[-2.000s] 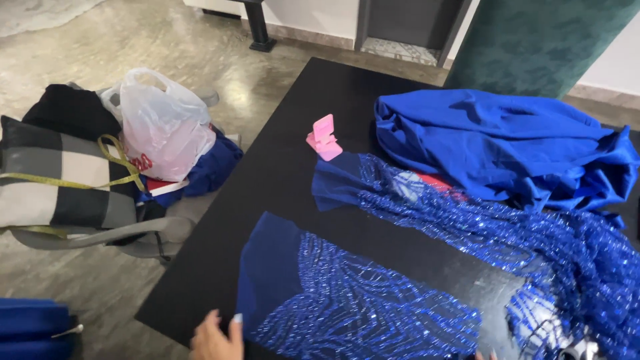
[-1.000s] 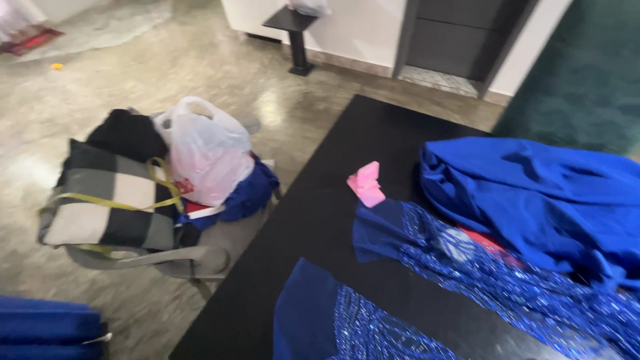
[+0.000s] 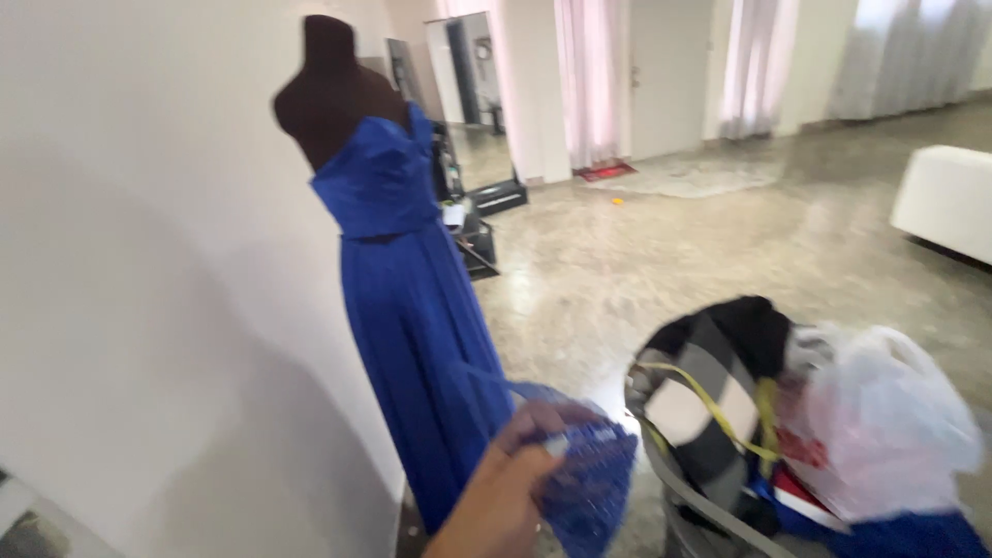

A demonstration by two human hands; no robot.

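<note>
My left hand (image 3: 519,457) is raised at the bottom centre, its thumb and fingers pinched on a piece of sheer blue fabric with glittering sequins (image 3: 593,484). The fabric hangs down to the right of the hand, and a plain sheer strip of it trails off to the left. Behind the hand stands a dark dress form (image 3: 341,101) wearing a strapless blue bodice (image 3: 380,182) and a long blue skirt (image 3: 418,333). My right hand is out of view. The picture is somewhat blurred.
At the lower right, a grey chair (image 3: 697,508) holds a checkered cushion (image 3: 686,411), a yellow tape measure (image 3: 717,415), a plastic bag (image 3: 883,426) and blue cloth. A white wall (image 3: 155,232) runs along the left. Mirrors (image 3: 477,101) stand behind the dress form.
The view has swung far left, from the black table to the dress form. My left hand, at the sequined fabric on the table two seconds ago, now holds sequined fabric up in the air.
</note>
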